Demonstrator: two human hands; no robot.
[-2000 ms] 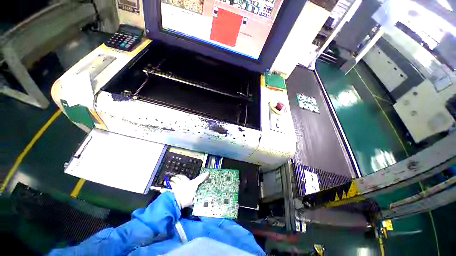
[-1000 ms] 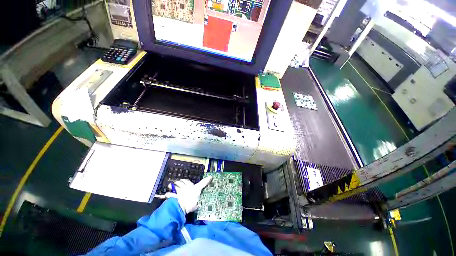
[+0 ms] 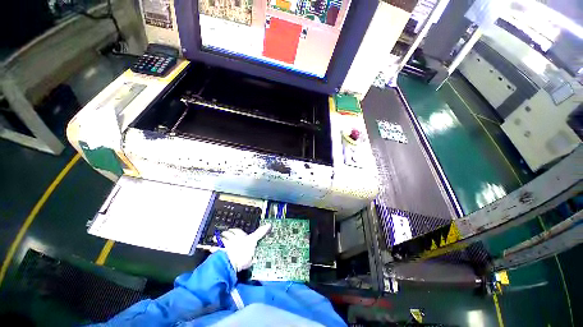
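My left hand (image 3: 241,248), in a white glove with a blue sleeve, holds a green populated circuit board (image 3: 284,250) by its left edge. The thumb lies over the board's upper left part and the other fingers are partly hidden. A blue marker pen (image 3: 219,239) shows at the left side of this hand, over the keyboard's edge. The board is face up, in front of the shelf and close to my body. My right hand is not in view.
The AOI machine (image 3: 224,167) stands ahead, with clamp rails (image 3: 249,112) in its opening and a monitor (image 3: 268,38) above. A clipboard sheet (image 3: 153,214) and keyboard (image 3: 235,216) lie on the shelf. A conveyor (image 3: 409,169) at right carries a board (image 3: 391,131).
The camera view has shifted slightly. My left hand and the board sit slightly lower and further right in the picture than two seconds ago; the grip looks the same.
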